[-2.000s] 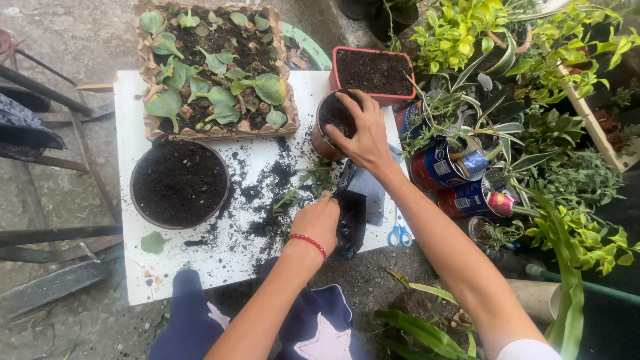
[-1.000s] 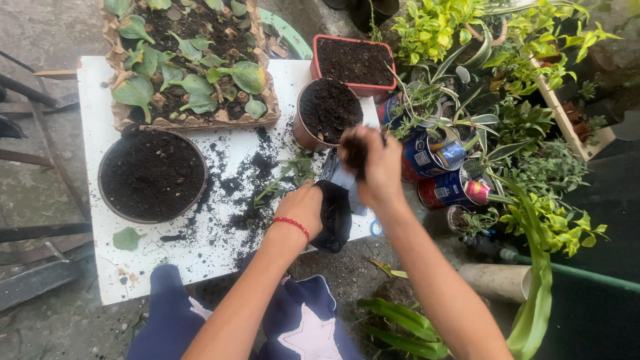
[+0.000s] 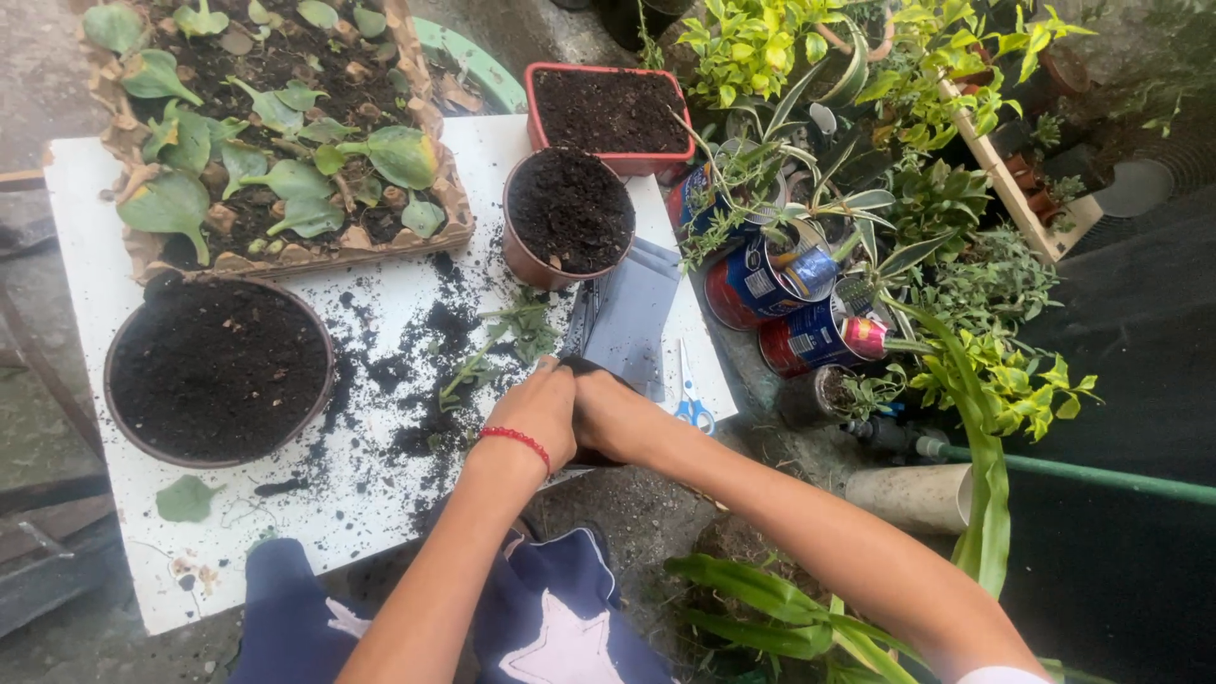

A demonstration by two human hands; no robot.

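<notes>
My left hand (image 3: pixel 534 410), with a red bead bracelet at its wrist, grips the rim of a black plastic grow bag (image 3: pixel 591 458) at the table's front edge. Inside the mouth of that bag is my right hand (image 3: pixel 608 408); its fingers are hidden, so whether they hold soil cannot be told. Just above the hands stands a brown pot of dark soil (image 3: pixel 570 214). Flat grey plastic bags (image 3: pixel 632 309) lie right of it, with blue-handled scissors (image 3: pixel 693 404) beside them. Green cut sprigs (image 3: pixel 518 332) lie on spilled soil left of the bags.
A wide round pot of soil (image 3: pixel 218 370) and a cardboard tray of leafy cuttings (image 3: pixel 294 256) take up the left of the white table (image 3: pixel 370 513). A red rectangular planter (image 3: pixel 613 161) stands at the back. Planted tin cans (image 3: pixel 746 285) stand along the right side.
My right hand was in the brown pot, then came away toward the black bag with dark soil in its fingers, and is now inside the bag's mouth. My left hand stays on the bag.
</notes>
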